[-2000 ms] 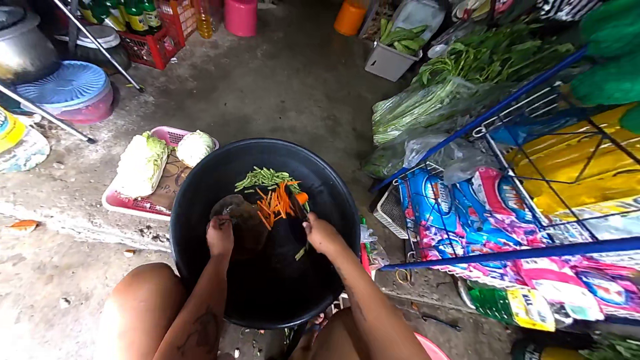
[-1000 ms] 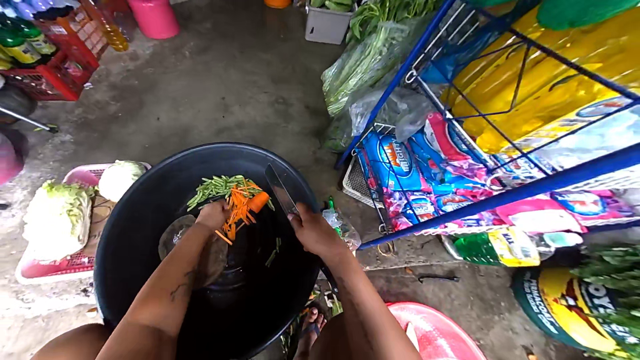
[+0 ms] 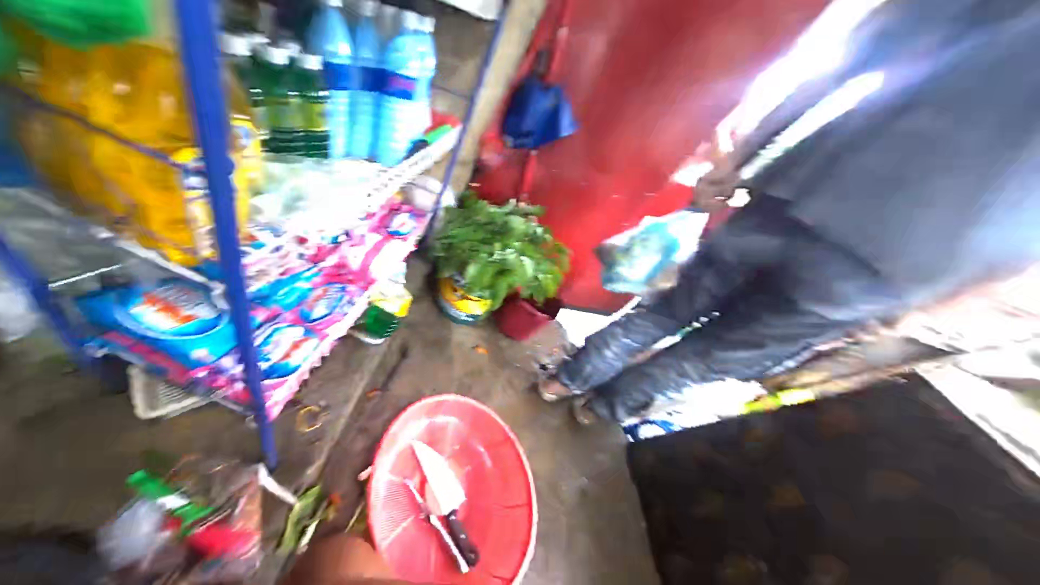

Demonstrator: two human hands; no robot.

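Observation:
Neither of my hands can be seen; only a blurred bit of skin, perhaps my knee, shows at the bottom edge beside a red plastic basin (image 3: pixel 508 487). Inside the basin lie a wide-bladed knife (image 3: pixel 441 479) with a dark handle and a slimmer utensil (image 3: pixel 439 524) alongside it. The black tub, the cut carrots and the green beans are outside this view.
A blue metal rack (image 3: pixel 215 203) holds detergent packs (image 3: pixel 175 313) and bottles (image 3: pixel 398 89). Leafy greens (image 3: pixel 504 252) stand by a red wall (image 3: pixel 617 106). At the right is a person in dark trousers (image 3: pixel 699 325), near a dark mat-like surface (image 3: pixel 829 487).
The view has swung far to the right, so the black tub and both my hands have left it. A person at the right and the knife in the red basin have come into sight.

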